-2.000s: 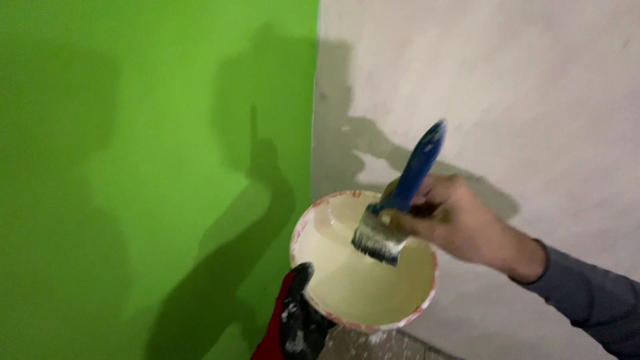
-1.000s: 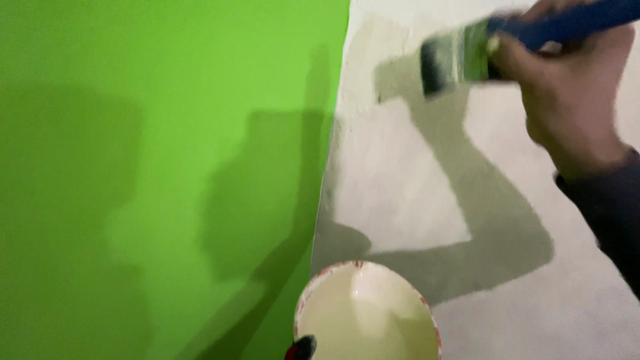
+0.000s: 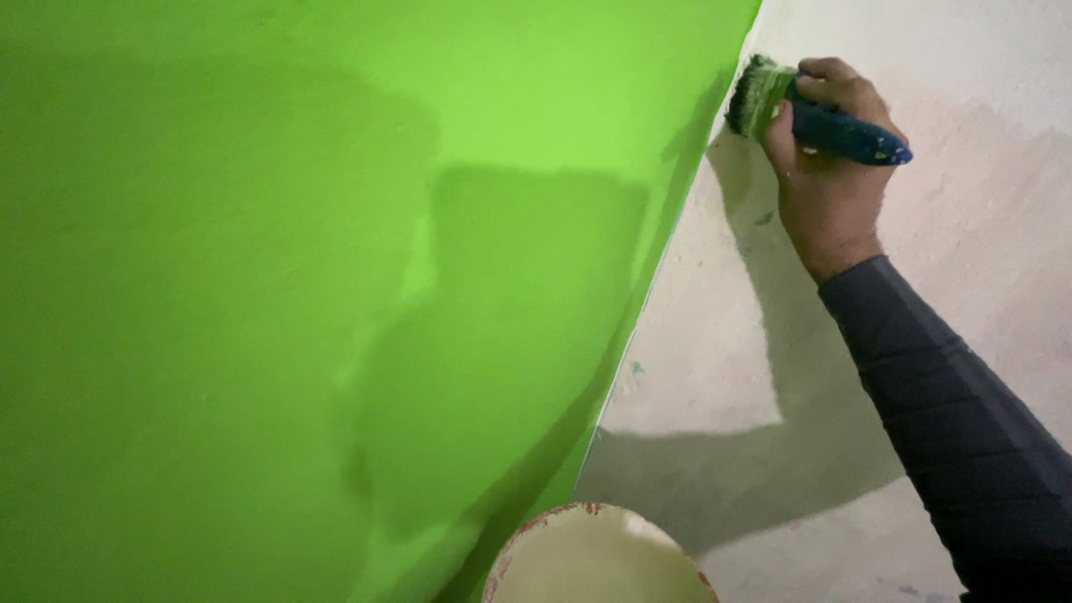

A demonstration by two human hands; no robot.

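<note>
My right hand is closed around a wide paintbrush with a blue, paint-spotted handle. Its dark bristles, streaked with pale paint, are at the pale wall, right beside the edge of the green wall. Green shows on the brush's ferrule. At the bottom of the view is the upper part of a round bucket of pale cream paint, its rim stained reddish. My left hand is outside the view.
The green and pale surfaces meet along a slanting line that runs from the top down to the bucket. Shadows of my arm and body fall across both. The pale wall has patchy, uneven colour and small marks.
Two seconds ago the brush was over the bucket, and the left hand showed at the bucket's rim. The right hand has since carried the brush up to the wall, now at the green edge.
</note>
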